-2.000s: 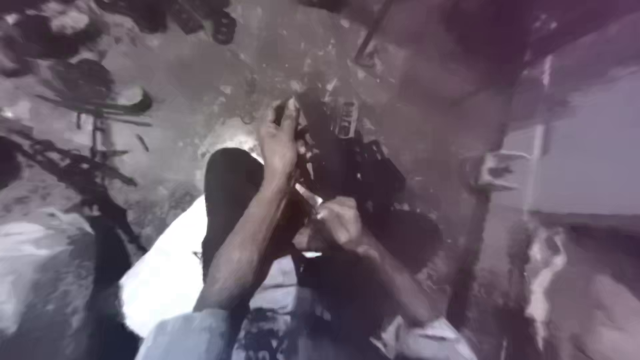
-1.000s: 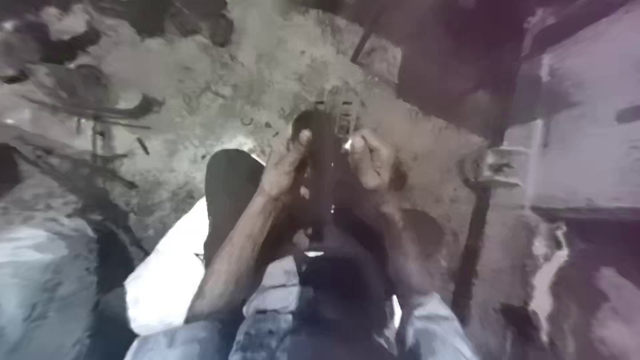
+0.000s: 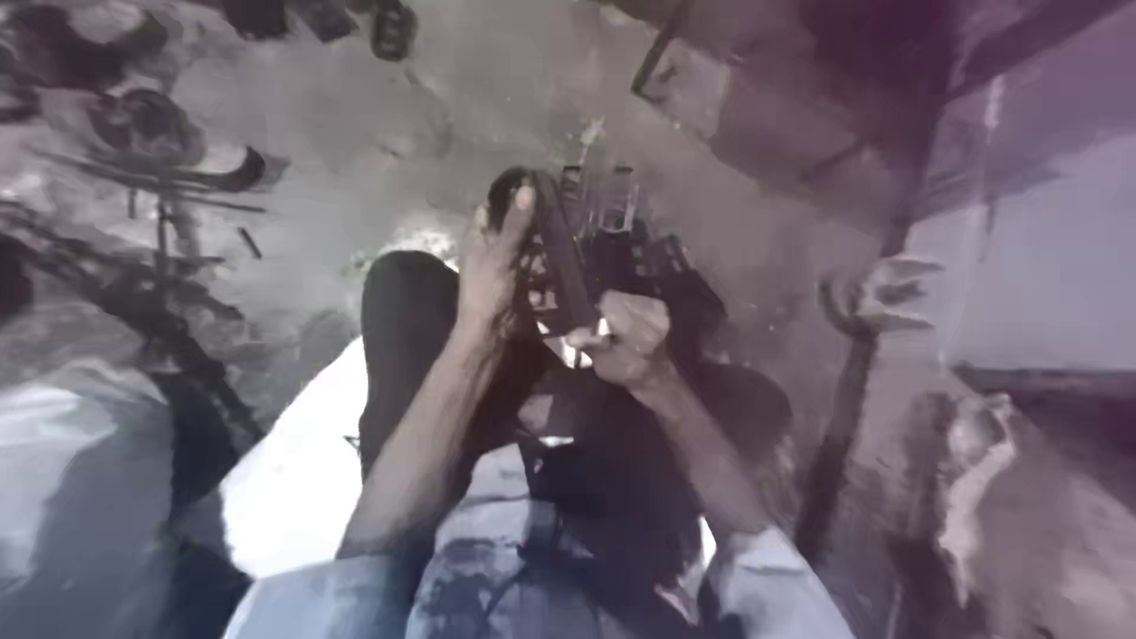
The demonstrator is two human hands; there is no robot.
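Note:
My left hand grips a dark, roughly disc-shaped part with slotted openings, thumb on its upper edge; what the part is cannot be told. My right hand is curled beside the part's lower right end, with something small and bright between thumb and fingers, too blurred to name. A small rack-like metal piece with bars lies just beyond the part. Dark blocky objects are to the right of the part. My dark-clad knee is left of my left wrist.
Blurred dark metal parts and rods lie on the ground at the left. Light cloth, perhaps another person's clothing, is at the lower left. At the right are a pale panel and a clamp-like fitting beside a dark bar.
My right hand was farther up beside the dark part one second ago and is now lower, near its bottom end. My left hand stays on the part.

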